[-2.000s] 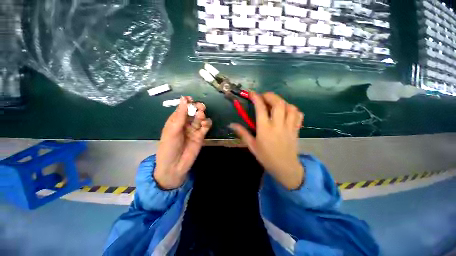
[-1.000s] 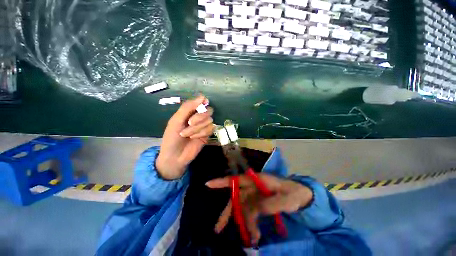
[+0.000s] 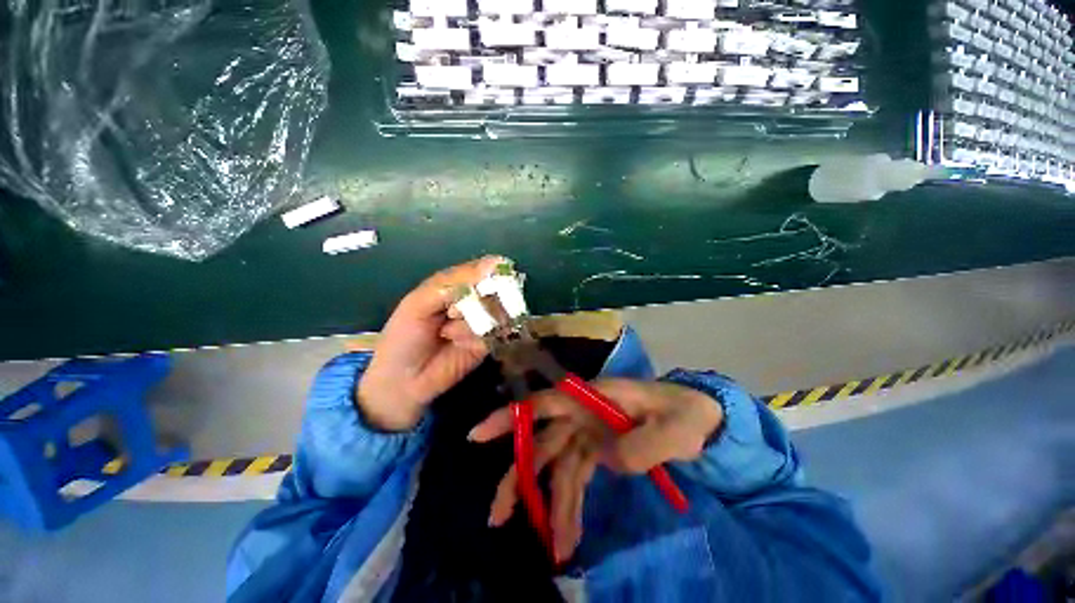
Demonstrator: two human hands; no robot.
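My right hand [image 3: 601, 442] holds pliers [image 3: 520, 357] by their long red handles, which are spread apart. The two white padded jaws [image 3: 493, 304] point up and left and are at the fingertips of my left hand [image 3: 424, 342]. The small white part in my left fingers is mostly hidden by the jaws and fingers. I cannot tell if the jaws touch it. Two small white parts lie on the green mat left of my left hand: one with a dark side [image 3: 311, 212] and one all white [image 3: 350, 243].
A tray of white parts [image 3: 589, 71] lies at the back, another [image 3: 1016, 88] at far right. A translucent bottle [image 3: 857, 178] lies at right, near thin strands [image 3: 790, 242]. A clear plastic bag [image 3: 177, 130] lies at left. A blue stool [image 3: 83, 430] stands on the floor.
My right hand took up the pliers from the mat and brought their jaws to my left fingertips. One white part now lies loose on the mat. The view has shifted.
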